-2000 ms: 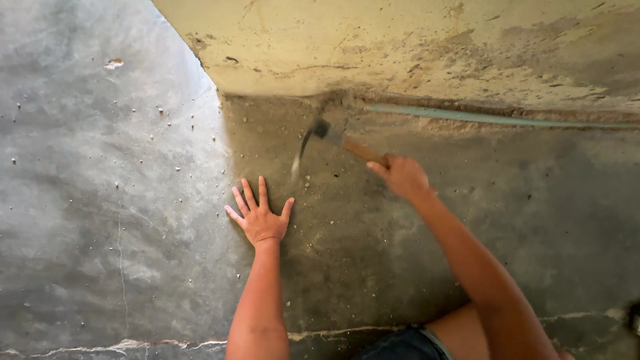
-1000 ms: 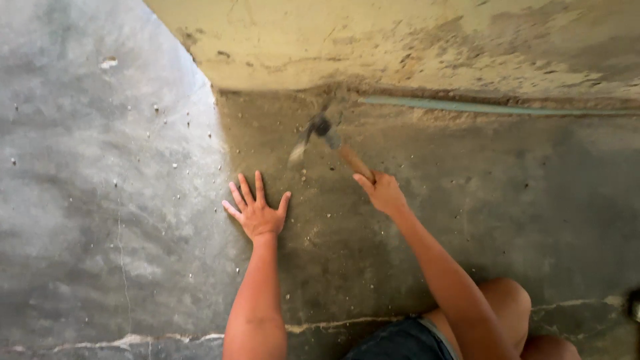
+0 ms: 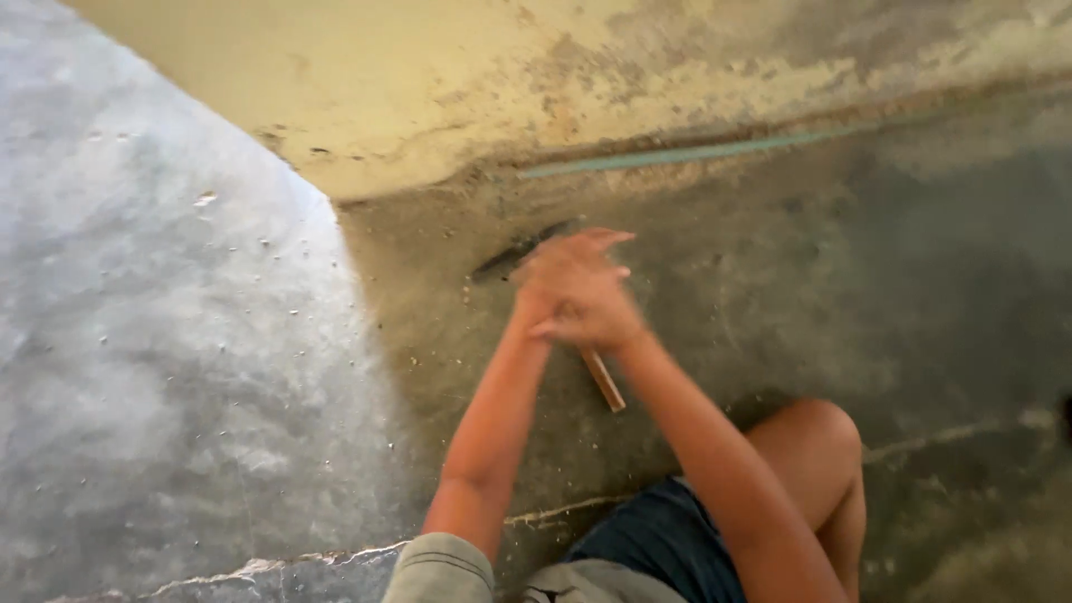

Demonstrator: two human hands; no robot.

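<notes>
A pick-like hammer with a dark metal head (image 3: 515, 253) and a wooden handle (image 3: 603, 381) lies on the concrete floor near the wall's foot, its handle pointing toward me. Above it, my left hand (image 3: 553, 264) and my right hand (image 3: 590, 306) are together, blurred and overlapping. The fingers of my right hand seem to touch the left hand near its wrist. Both hands hide the middle of the tool, and whether either one touches it is unclear.
A stained yellow wall (image 3: 402, 92) rises ahead, with a pale green strip (image 3: 687, 155) along its base. Small bits of debris (image 3: 293, 312) dot the concrete floor. A crack (image 3: 251, 569) crosses it nearer to me. My bent knee (image 3: 808, 427) is at the lower right.
My left hand has lifted from its flat place on the floor and come to my right hand. The right hand no longer grips the handle's end; the hammer now lies on the floor. The view has shifted.
</notes>
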